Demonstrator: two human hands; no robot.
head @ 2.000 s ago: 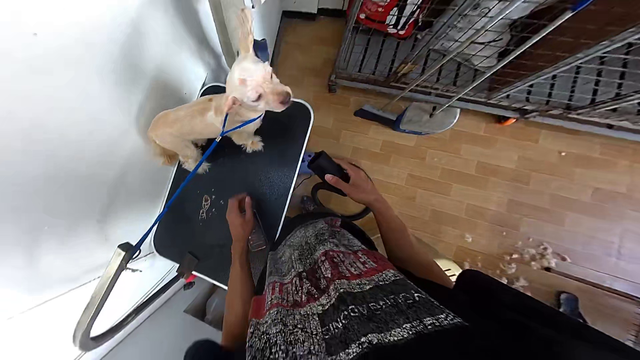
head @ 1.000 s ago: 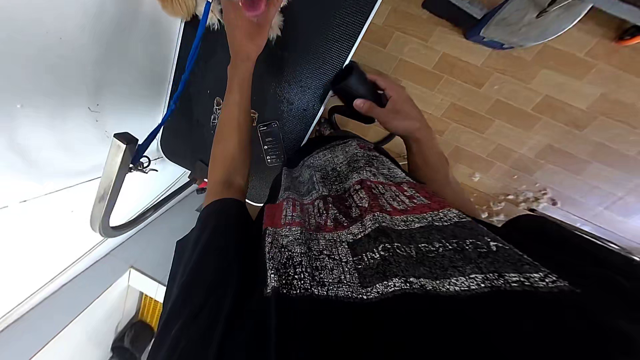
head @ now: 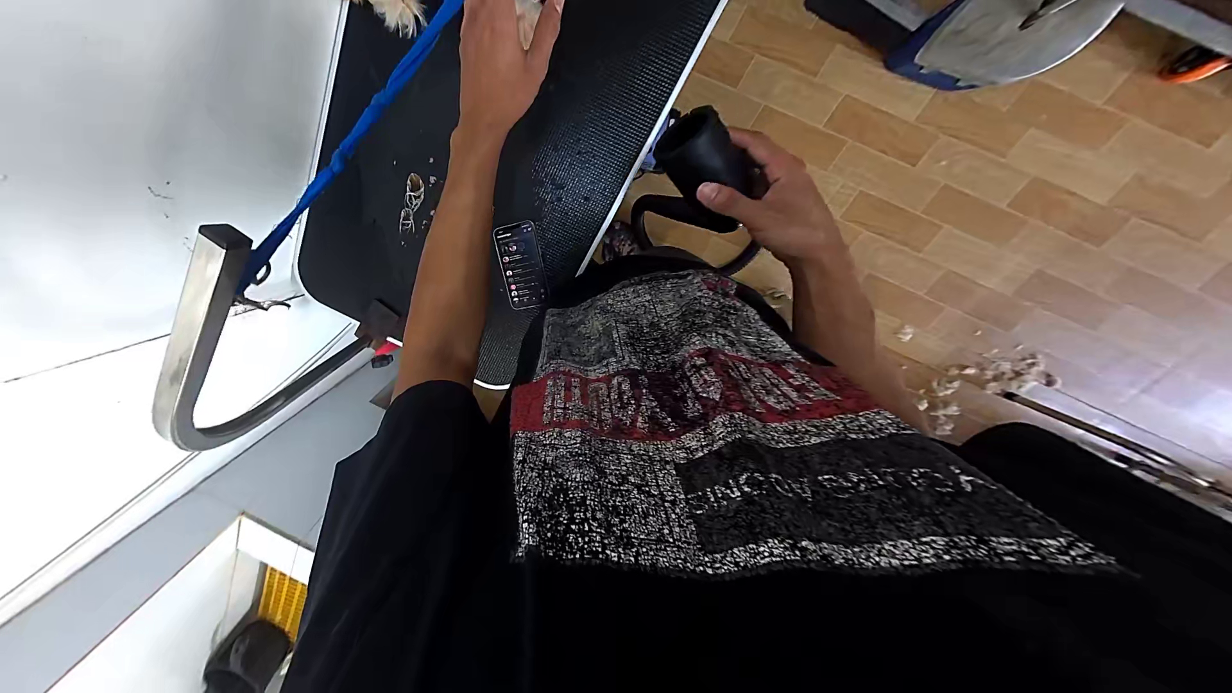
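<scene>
My right hand (head: pixel 780 197) is closed around a black dryer hose nozzle (head: pixel 705 149), its round mouth facing up and left, beside the grooming table's right edge. At the top edge of the view my left hand (head: pixel 500 67) reaches over the black grooming table (head: pixel 587 125), touching pale fur (head: pixel 527 19); its fingertips are cut off, so its hold is unclear. Another bit of the dog's fur (head: pixel 399 13) shows at the top; the rest of the dog is out of view. A blue lead (head: pixel 351 140) runs from there down to a bent metal arm (head: pixel 188 337).
A lit phone (head: pixel 521 265) and small hair clippings (head: pixel 412 202) lie on the tabletop. Clumps of cut fur (head: pixel 1001 371) lie on the tiled floor to the right. A dustpan (head: pixel 1011 38) is at the upper right, near an orange and black object (head: pixel 1193 64).
My left hand has moved from above the tabletop up to the dog. The nozzle stays in my right hand. The view has tilted down, leaving most of the dog and the cage outside it.
</scene>
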